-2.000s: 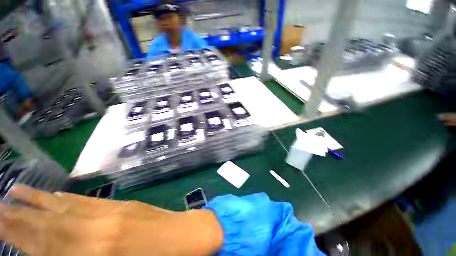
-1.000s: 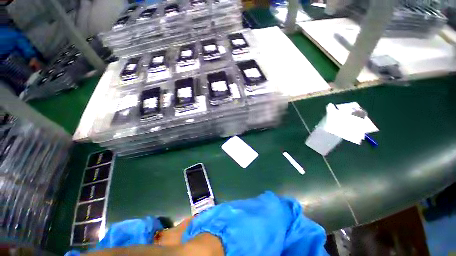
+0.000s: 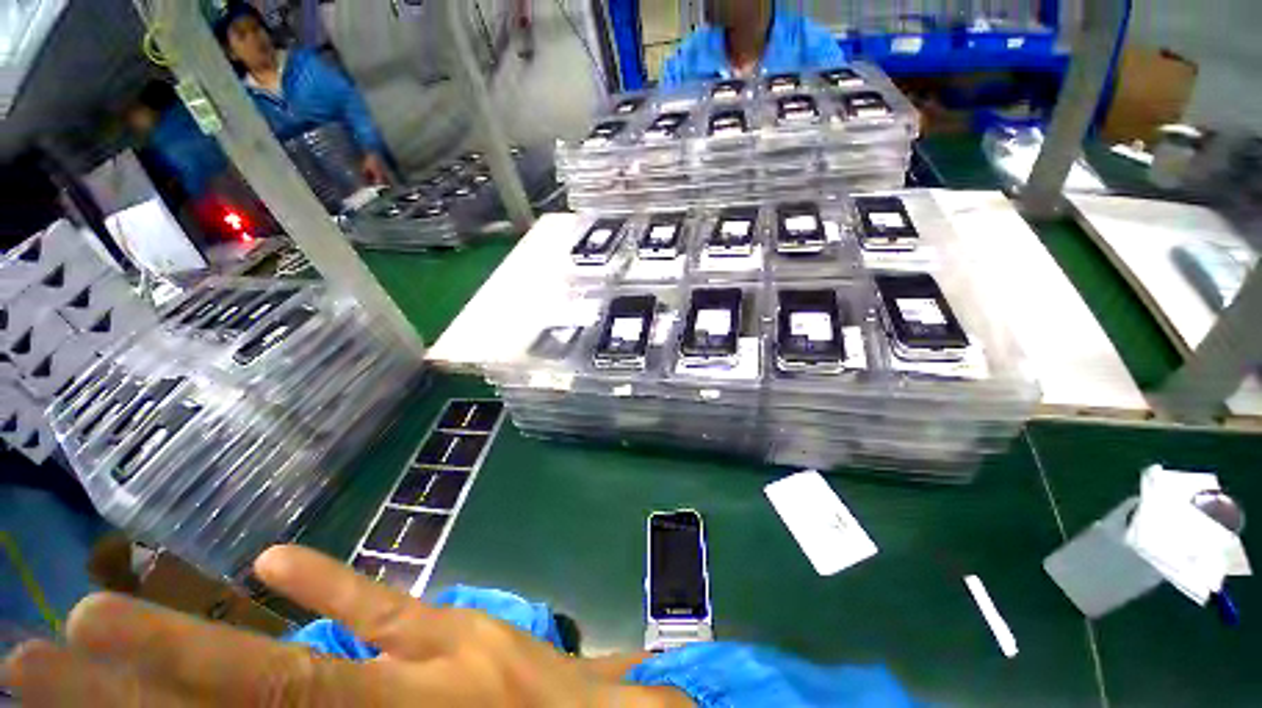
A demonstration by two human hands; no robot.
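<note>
A keypad phone (image 3: 678, 567) lies upright in view on the green bench, its dark screen uncovered and its lower end near my sleeves. My right hand (image 3: 346, 650) reaches across to the left at the lower edge, fingers apart, with nothing seen in it. My left sleeve shows behind it; my left hand (image 3: 609, 667) is mostly hidden behind my right arm near the phone's lower end, and its grip is unclear. A film sheet (image 3: 440, 487) with a row of black screen protective films lies left of the phone, partly covered by my right hand.
Stacked blister trays (image 3: 761, 415) with phones stand ahead on a white board (image 3: 1017, 304). More trays (image 3: 235, 443) stand left. A white card (image 3: 821, 522), white stick (image 3: 991, 616), white container (image 3: 1107, 560) with paper and blue pen (image 3: 1226, 606) lie right. Two people are across the bench.
The view has swung left and up, so bench items sit further right and lower. My right hand has moved from beside the phone out to the left, fingers spread.
</note>
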